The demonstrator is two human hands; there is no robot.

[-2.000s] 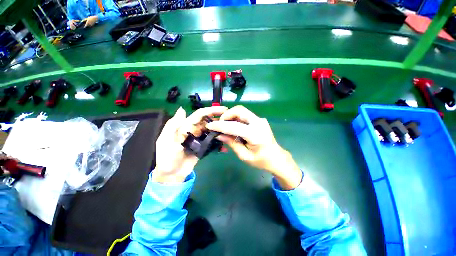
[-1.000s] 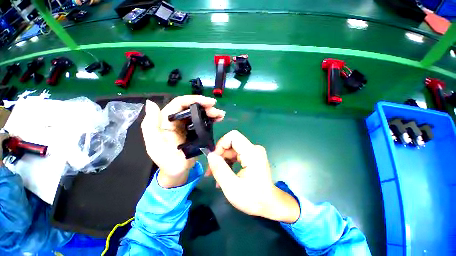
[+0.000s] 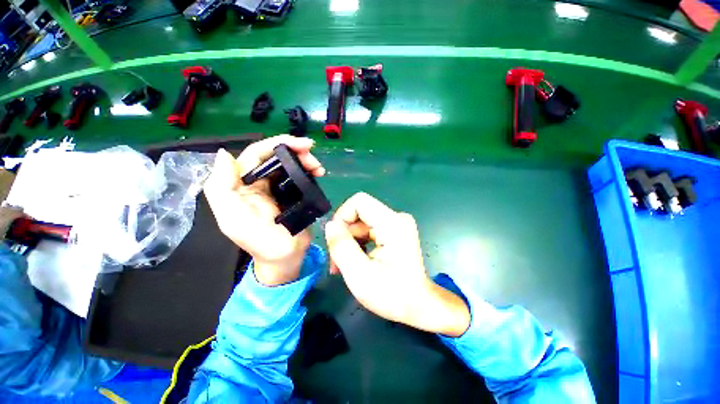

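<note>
A black plastic bracket (image 3: 294,192) with prongs and an open recess lies across the palm and fingers of my left hand (image 3: 256,209), its open side facing up and left. My right hand (image 3: 383,264) is just right of the bracket's lower corner, thumb and forefinger pinched together. Something tiny and pale shows at these fingertips, too small to make out. A loose dark part (image 3: 322,338) lies on the green bench between my forearms.
A blue bin (image 3: 624,260) at right holds several black blocks (image 3: 661,192). A black tray (image 3: 170,308) with a clear plastic bag (image 3: 162,213) is at left. Red-and-black devices (image 3: 336,102) stand along the green line. Another person's blue sleeve (image 3: 35,331) shows at left.
My hands have parted from close work around the bracket. The bracket is turned, its recess now more visible. My right hand has drawn slightly away from its corner. The view has shifted a little.
</note>
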